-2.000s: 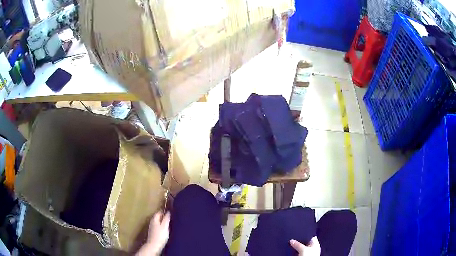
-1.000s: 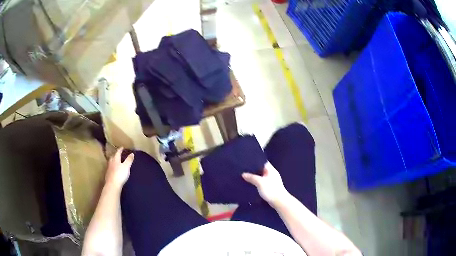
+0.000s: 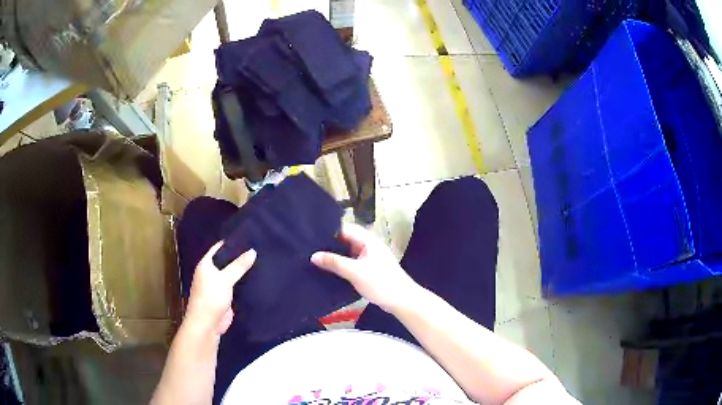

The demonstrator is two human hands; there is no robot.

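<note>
A dark navy-black cloth pouch (image 3: 289,261) is held up over the lap, flat and slightly tilted. My left hand (image 3: 215,289) grips its left edge, thumb on top. My right hand (image 3: 360,265) grips its right side, thumb on top and fingers at the edge. The fingers behind the cloth are hidden. A pile of similar dark pieces (image 3: 297,83) lies overlapping on the wooden chair (image 3: 374,123) in front.
An open cardboard carton (image 3: 131,245) with dark contents stands at the left. A second carton (image 3: 119,39) is at the upper left. A blue plastic bin (image 3: 594,174) stands at the right, with a blue crate (image 3: 514,32) beyond. A bit of red (image 3: 344,316) shows between the legs.
My left hand has left the carton's edge and taken hold of the pouch. My right hand has moved left with the pouch, bringing it between both hands. The view has shifted slightly.
</note>
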